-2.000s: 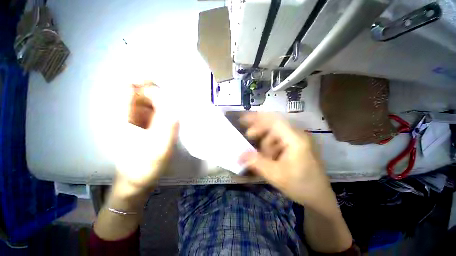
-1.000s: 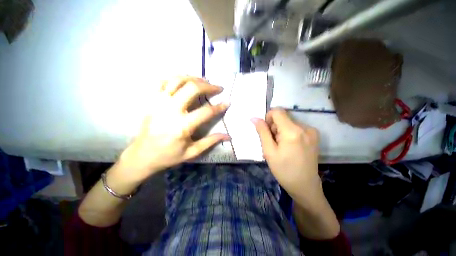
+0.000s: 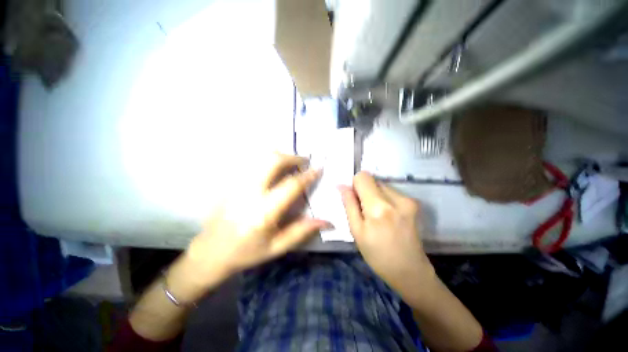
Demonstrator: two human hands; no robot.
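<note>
A white stiff piece (image 3: 335, 180) lies on the table in front of the needle area, its far end close to the presser foot (image 3: 350, 108). A thin dark edge shows along its right side. My left hand (image 3: 258, 213) is at its left edge, fingers spread and touching it; it is partly washed out by glare. My right hand (image 3: 384, 216) pinches its right edge between thumb and fingers. A tan-brown piece (image 3: 303, 51) lies beyond the needle plate, left of the machine head.
Brown pieces (image 3: 498, 152) lie stacked at the right, with red-handled scissors (image 3: 555, 223) beside them. The off-white machine arm (image 3: 441, 48) spans the upper right. A blurred brown bundle (image 3: 43, 42) is at the far left. A ribbed silver cylinder (image 3: 432, 144) stands right of the foot.
Two seconds ago the white piece was tilted and blurred in my right hand, with my left hand away from it. Now it lies straight, with both hands on it, near the foot.
</note>
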